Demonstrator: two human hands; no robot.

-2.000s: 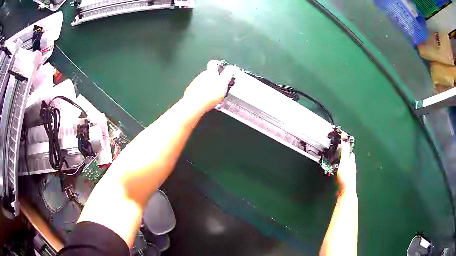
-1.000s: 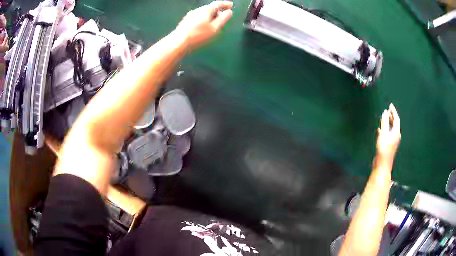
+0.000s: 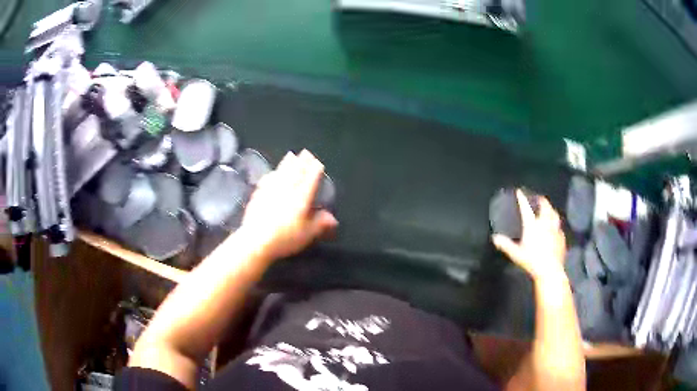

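Note:
My left hand (image 3: 286,206) is over the right edge of the left pile of grey end caps (image 3: 219,195). A grey cap (image 3: 327,194) shows partly beside its fingers; blur hides whether they grip it. My right hand (image 3: 540,240) has thumb and fingers spread at the right edge of another grey end cap (image 3: 504,214), which lies on the dark near strip (image 3: 397,183). No grip on it shows. A silver housing (image 3: 416,9) lies on the green bench at the top, cut off by the frame edge.
Stacked housings (image 3: 40,153) stand at the far left, with white parts and a green board (image 3: 153,121) beside them. More caps (image 3: 611,248) and silver housings (image 3: 672,267) are at the right. A pale metal rail (image 3: 665,137) crosses there. Wooden edges (image 3: 134,256) run along the near side.
Both hands have come off the housing and moved down and inward to the caps. The view has tilted down, so the housing now sits at the top edge.

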